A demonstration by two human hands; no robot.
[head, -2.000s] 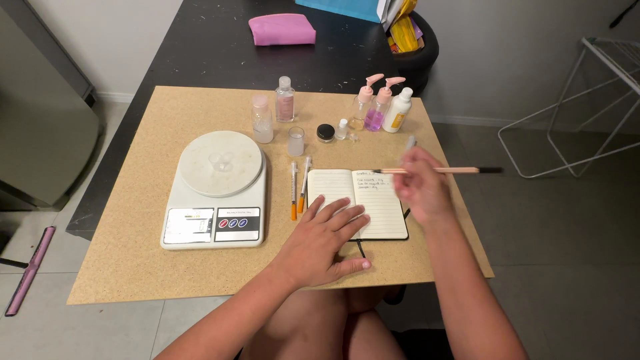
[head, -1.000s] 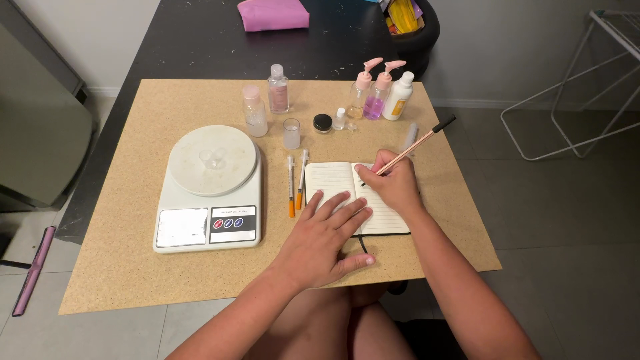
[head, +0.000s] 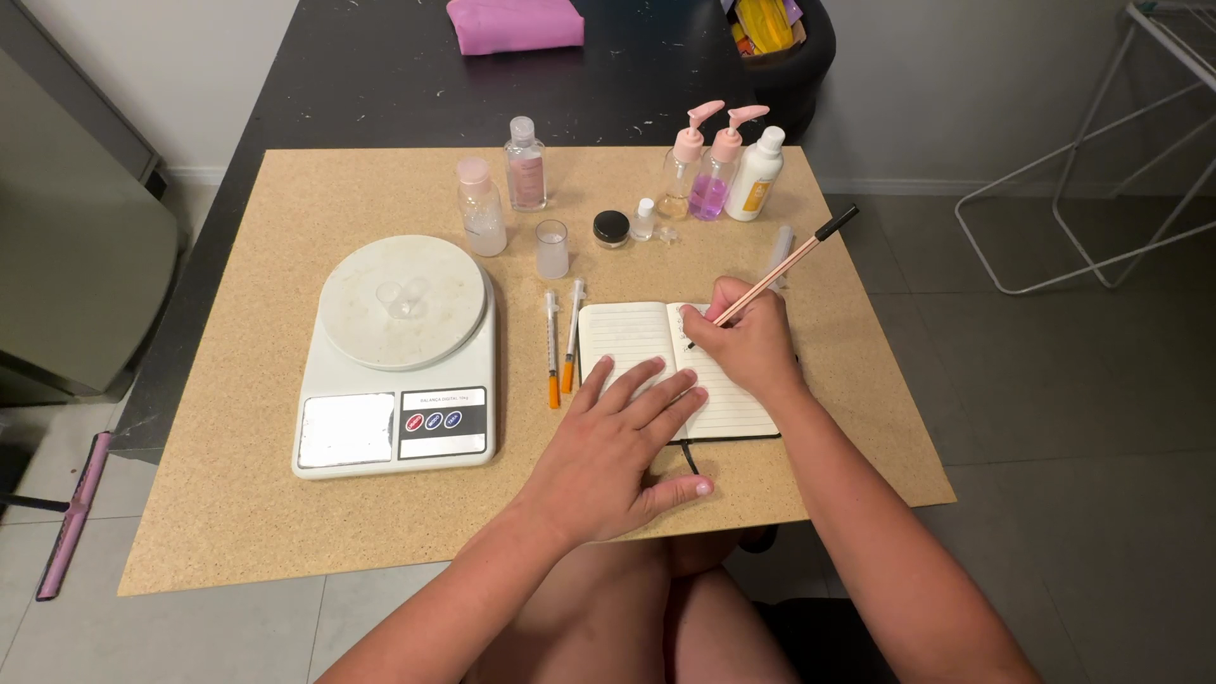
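Observation:
An open lined notebook [head: 731, 394] lies on a particleboard sheet [head: 237, 532]. My right hand [head: 750, 337] grips a pink pen with a black end [head: 788, 258], its tip on the right page beside some handwriting. Fingers spread, my left hand [head: 622, 451] rests flat across the lower left page and the board. Two thin syringes with orange caps [head: 553, 356] lie left of the notebook. Farther left is a white digital kitchen scale [head: 404, 309], with small clear plastic pieces [head: 404, 299] on its round plate. A larger clear syringe or tube [head: 781, 249] lies beyond my right hand, partly hidden.
Behind the notebook stand a frosted cup [head: 552, 252], a black-lidded jar [head: 611, 229], a small white-capped bottle [head: 643, 220], pump bottles [head: 711, 185], a white bottle [head: 755, 180] and two clear bottles [head: 527, 171]. A pink pouch [head: 518, 27] sits on the black table [head: 380, 85].
Two seconds ago my right hand was raised off the page with the pen level; now it rests on the right page with the pen tip down. My left hand has stayed on the notebook.

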